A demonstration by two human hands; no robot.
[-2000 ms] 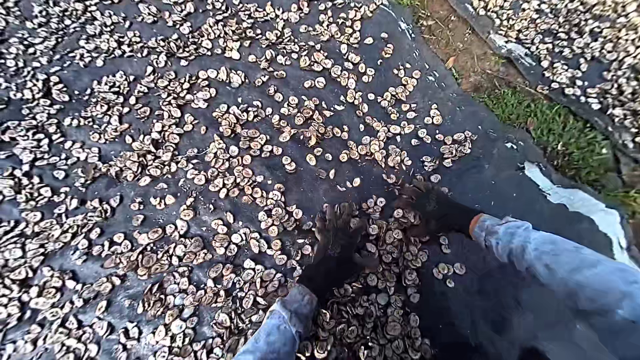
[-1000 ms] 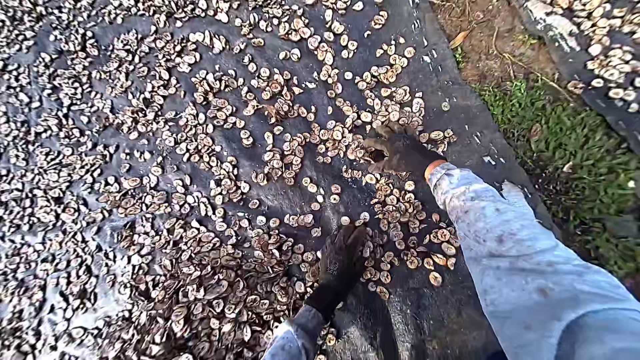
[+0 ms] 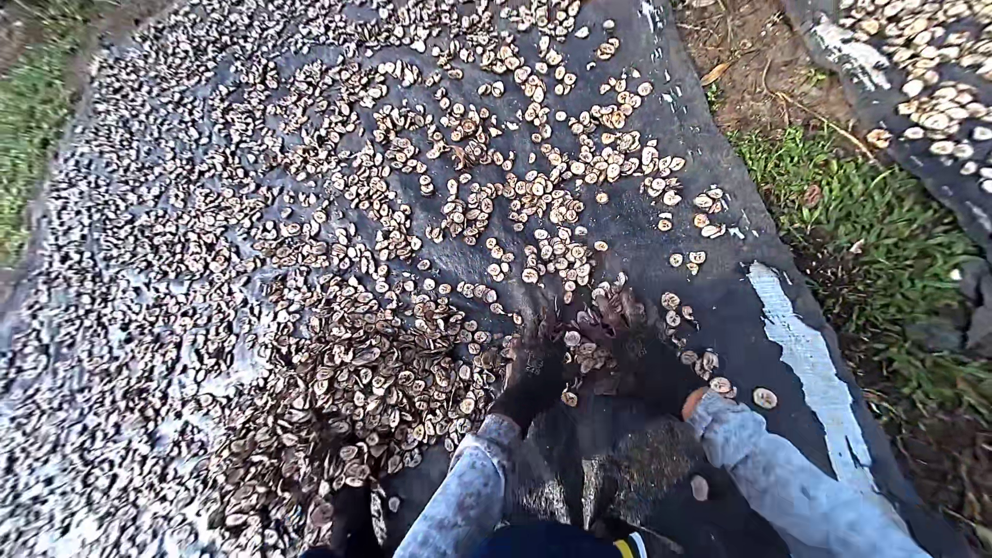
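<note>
Dried round slices (image 3: 372, 372), pale with brown rims, lie scattered over a dark sheet (image 3: 697, 310), with a thicker heap left of my hands. My left hand (image 3: 535, 360), in a dark glove, rests low at the right edge of that heap. Close beside it on the right is my right hand (image 3: 639, 345), also in a dark glove, with its fingers touching slices. A small cluster of slices (image 3: 590, 355) lies between the two hands. Blur and shadow hide how far the fingers are bent and whether slices are inside them.
Grass (image 3: 876, 225) and bare soil (image 3: 752, 70) border the sheet on the right. Beyond them a second dark sheet (image 3: 953, 174) bears more slices. A pale torn strip (image 3: 806, 364) runs along the near right edge. More grass (image 3: 35, 124) shows at far left.
My right hand has come down toward my body, and both hands are now side by side. One second ago it was farther up among the slices. The view has shifted.
</note>
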